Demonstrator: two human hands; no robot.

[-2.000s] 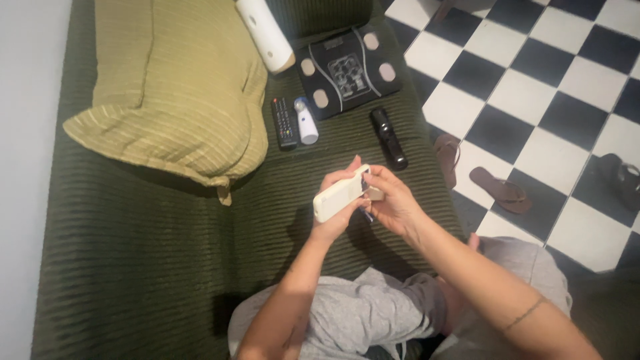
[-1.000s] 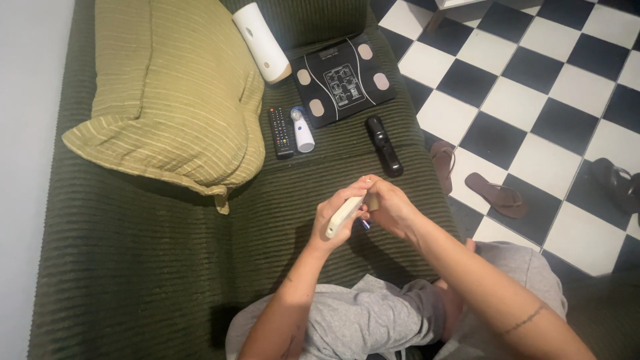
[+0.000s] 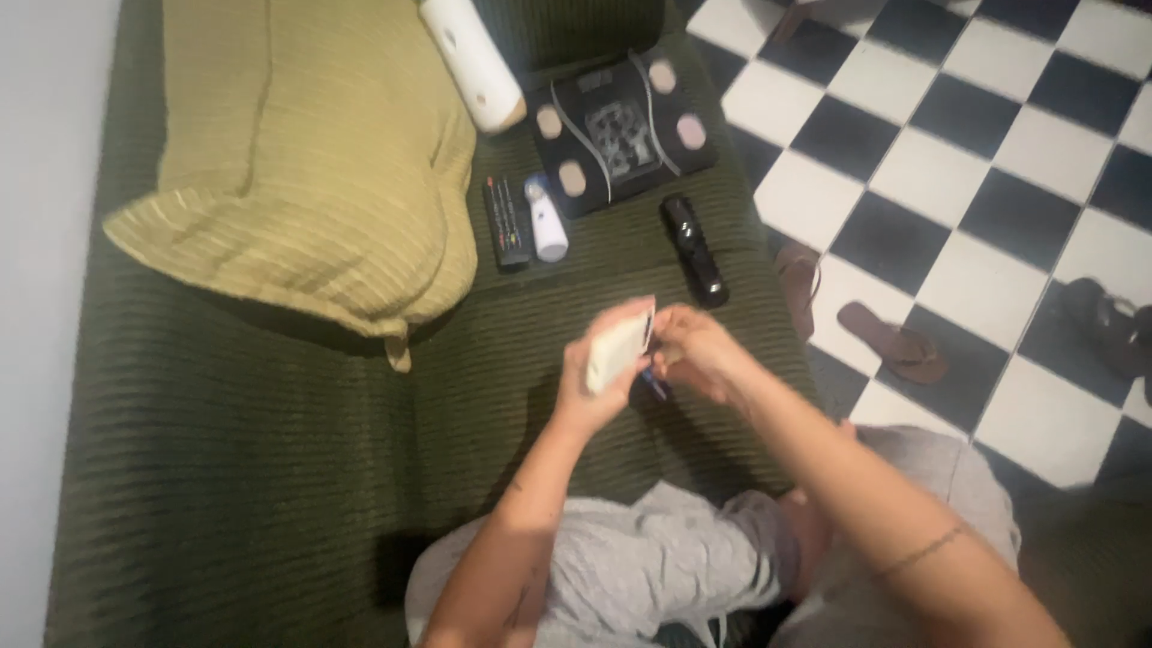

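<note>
My left hand [image 3: 585,382] grips a white handheld device [image 3: 619,353], likely a remote control, tilted above the sofa seat. At the device's right end, the bent fingers of my right hand [image 3: 697,353] are close together; blur hides whether they hold something small. A small blue object [image 3: 655,385] shows just below the fingers, and I cannot tell whether it lies on the sofa. Beyond my hands are a black flashlight-like object [image 3: 693,250], a black remote control [image 3: 506,223] and a white handheld device with a blue tip [image 3: 547,220].
A black body scale [image 3: 616,135] and a white cylindrical device [image 3: 472,63] lie at the back of the green corduroy sofa [image 3: 297,477]. A yellow-green pillow [image 3: 333,180] is on the left. Brown flip-flops [image 3: 891,342] and dark footwear [image 3: 1111,324] are on the checkered floor.
The white device in my left hand has turned, showing its broad face again after appearing edge-on one second ago. My right hand's fingers have shifted at its end.
</note>
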